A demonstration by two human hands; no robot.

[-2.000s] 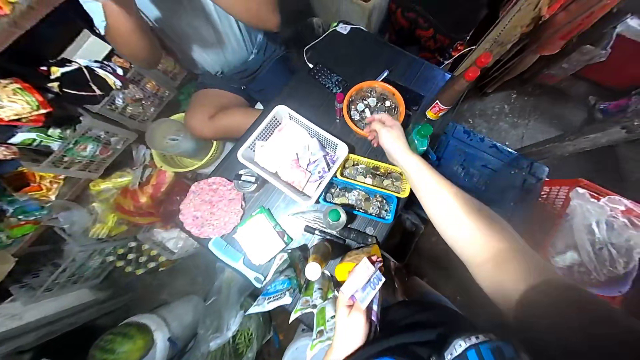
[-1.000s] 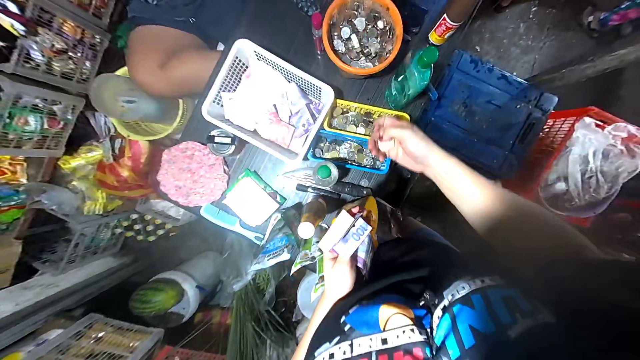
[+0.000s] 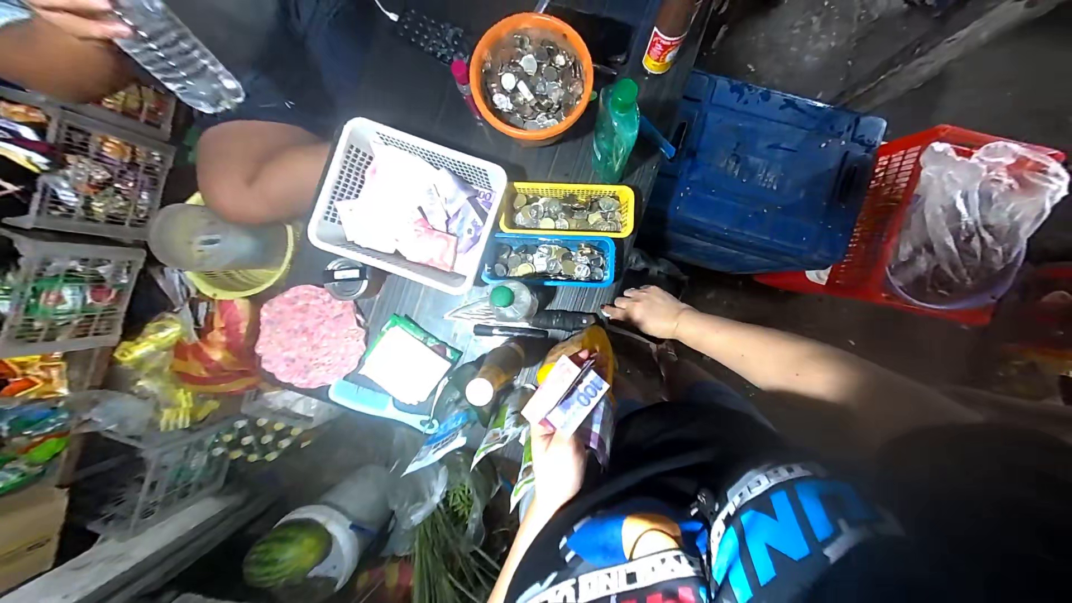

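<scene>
My left hand, low in the centre, grips folded banknotes. My right hand rests at the table's right edge, near the end of a dark, pen-like object; whether it touches or holds anything is unclear. Just above lie a blue basket and a yellow basket, both with coins. An orange bowl of coins stands at the top. Left of the small baskets, a white plastic basket holds banknotes and pale papers or bags.
A green bottle stands beside the bowl. At right are a blue plastic crate and a red basket with a plastic bag. A pink round item and a notepad lie left. Another person's hand holds a clear plastic container.
My right hand has moved from the orange bowl, past the small coin baskets, down to the table's right edge. The other person's hand now shows with a clear container. The view has moved closer.
</scene>
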